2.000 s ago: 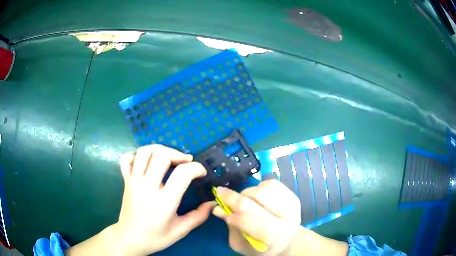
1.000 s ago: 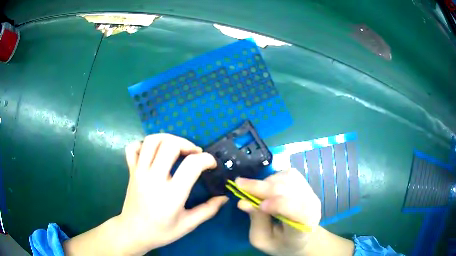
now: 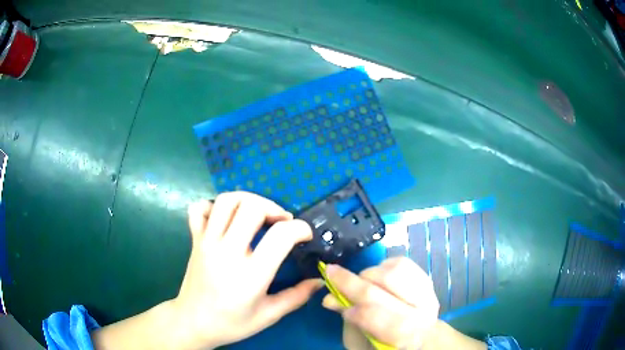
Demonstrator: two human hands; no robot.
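A black plastic housing [image 3: 346, 222] with a rectangular opening and small holes lies tilted over the lower edge of the blue dot pad sheet [image 3: 301, 140]. My left hand [image 3: 240, 266] grips the housing's left end between thumb and fingers. My right hand [image 3: 387, 304] holds yellow tweezers [image 3: 336, 292], their tip at the housing's lower edge. The tip is partly hidden, so I cannot tell whether it holds a piece. The strip sheet [image 3: 456, 260], with wide dark bars, lies right of the housing, partly behind my right hand.
The green bench surface [image 3: 68, 137] has chipped pale patches along its far seam. A finely lined spare strip sheet [image 3: 591, 268] lies at the far right. A bottle with a red label [image 3: 17, 51] stands at the upper left. A white-edged item is cut off at the left rim.
The view has shifted, so the sheets and housing appear further right. The tweezers have turned steeper and look more closed than one second ago. Both hands keep their holds.
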